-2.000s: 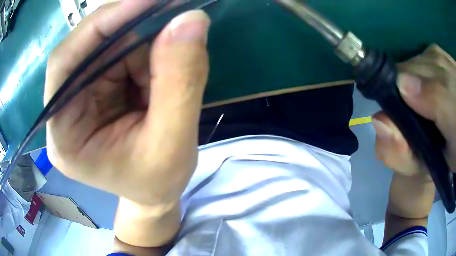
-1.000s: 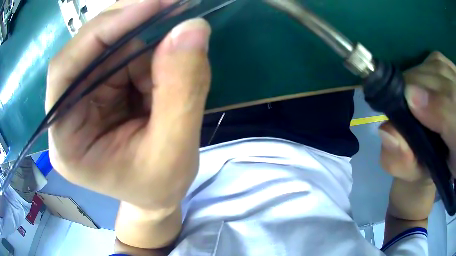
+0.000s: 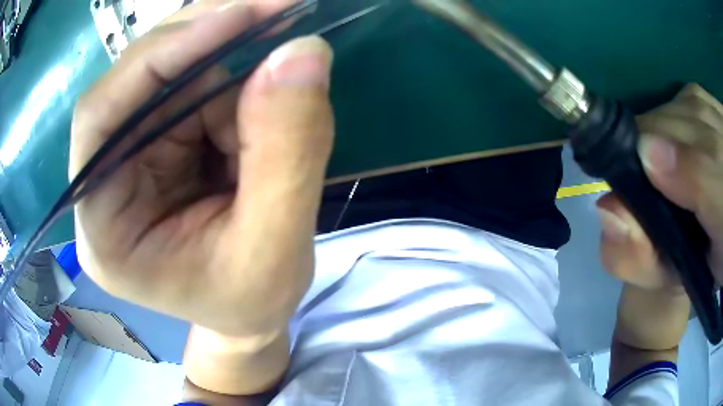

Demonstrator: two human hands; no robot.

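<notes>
My left hand (image 3: 198, 182) is large at the left, palm showing. It holds long dark tweezers (image 3: 62, 203) between thumb and fingers; their two legs run from the lower left to the top edge. A thin bright strand (image 3: 353, 17), possibly solder wire or a leg end, shows beyond my thumb. My right hand (image 3: 674, 182), at the right edge, grips the black handle of a soldering iron (image 3: 606, 135). Its silver barrel and knurled collar point up and left. The iron's tip and the tweezer tips are cut off or hidden at the top edge.
A green mat (image 3: 444, 95) with a pale brown edge lies below the hands. Part of a silver bracket assembly (image 3: 119, 24) shows at the top left. A flattened carton (image 3: 107, 331) and a yellow floor line (image 3: 583, 190) are on the floor beyond the bench edge.
The soldering iron and my right hand have shifted slightly down and right since the earliest frame. The bright strand shows a little farther right past my left thumb.
</notes>
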